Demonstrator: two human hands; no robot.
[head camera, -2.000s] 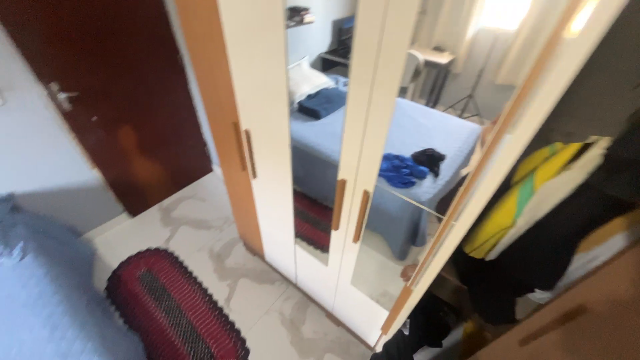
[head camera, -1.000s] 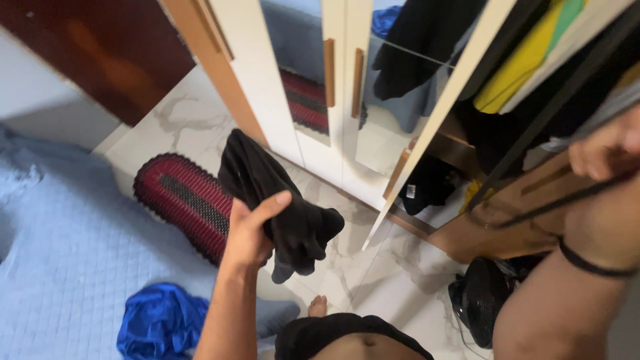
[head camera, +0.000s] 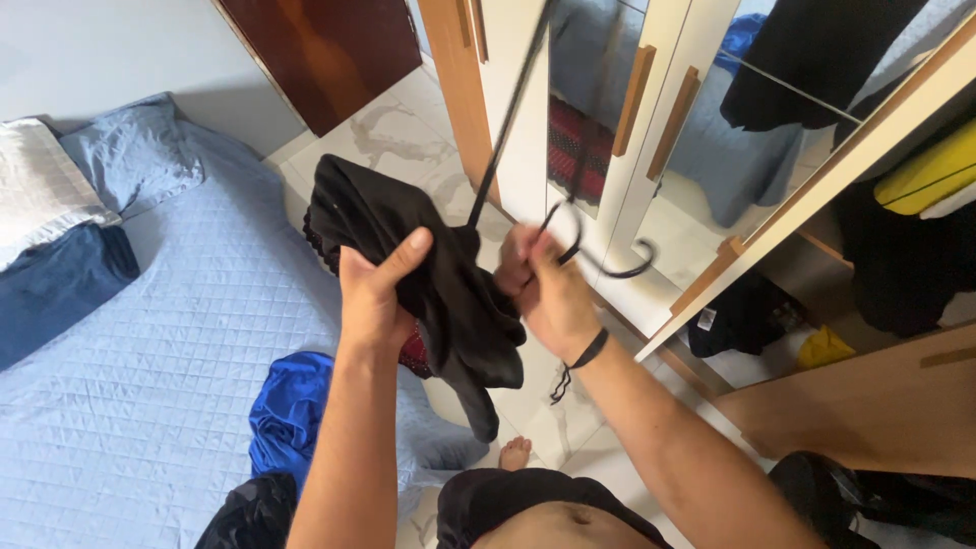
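Note:
A folded black garment (head camera: 450, 305) hangs from my left hand (head camera: 381, 290), which grips it with the thumb on top. Just right of the cloth, my right hand (head camera: 549, 282) is closed around a thin black clothes hanger (head camera: 507, 137), near its curved hook. This hand is blurred, and its fingertips are against or very near the garment's right edge. One arm of the hanger runs up past the wardrobe doors. A black cord bracelet circles my right wrist.
The quilted blue bed (head camera: 191, 320) lies left, with blue satin cloth (head camera: 290, 404) and pillows. A mirrored wardrobe (head camera: 663, 114) stands right, one door ajar, with clothes (head camera: 892, 252) inside. A brown door (head camera: 328, 53) is at the back. Black items (head camera: 839, 488) lie lower right.
My right hand has come from the far right, by the open wardrobe, to beside the black garment, bringing the hanger. My left hand still holds the garment.

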